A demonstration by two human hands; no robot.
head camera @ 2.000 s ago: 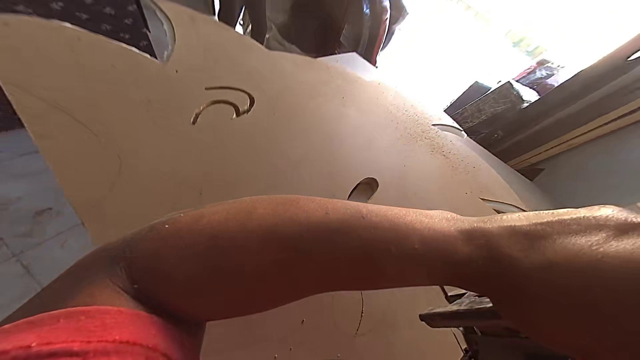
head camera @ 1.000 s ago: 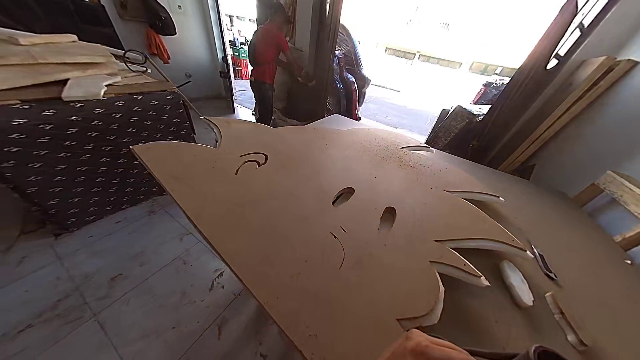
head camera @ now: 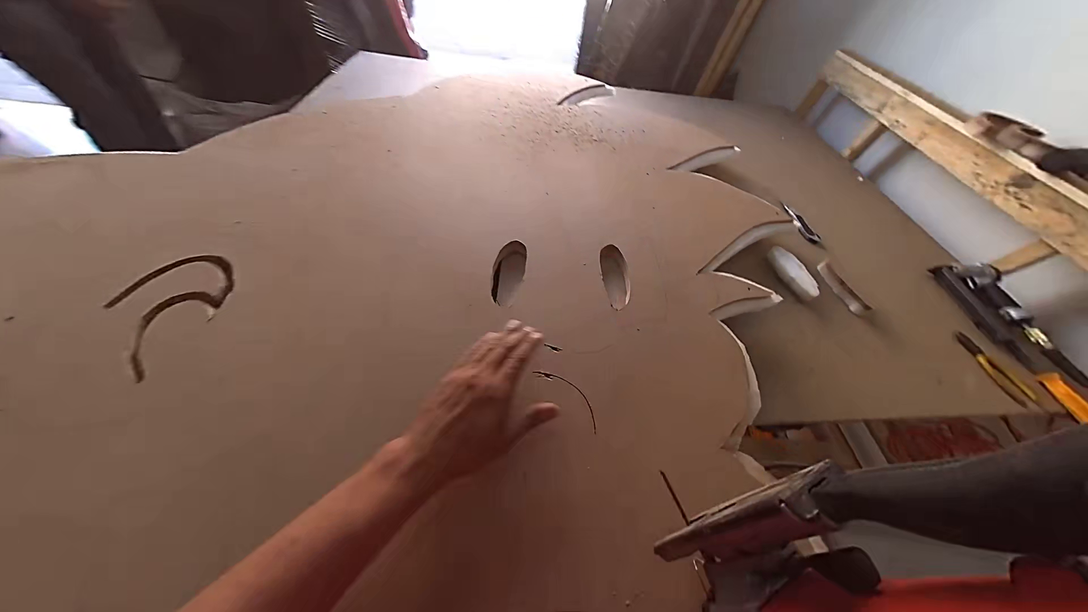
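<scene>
My left hand [head camera: 480, 404] lies palm down on a large tan wooden sheet [head camera: 340, 442], thumb apart, nothing held. Its fingertips are just below an oval cut-out [head camera: 510, 272]; a second oval hole [head camera: 614, 276] is to the right. Beside the thumb runs a thin curved cut [head camera: 582, 395]. A curved slot [head camera: 183, 276] shows at the left, and the sheet's right edge has pointed, wavy cuts. At lower right, what looks like a jigsaw [head camera: 765, 510] is tilted by the sheet's edge, its thin blade showing. My right hand is not in view.
A brown board surface [head camera: 867, 357] at the right bears an oval offcut [head camera: 793, 272], a small strip [head camera: 843, 287], yellow-handled pliers [head camera: 994, 370] and a black tool [head camera: 977, 306]. A wooden frame [head camera: 943, 127] leans on the wall. Sawdust [head camera: 561, 123] lies near the far edge.
Two seconds ago a forearm crossed the view; now my left hand rests mid-sheet. The jigsaw-like tool shows more fully at lower right. The view has moved closer to the sheet.
</scene>
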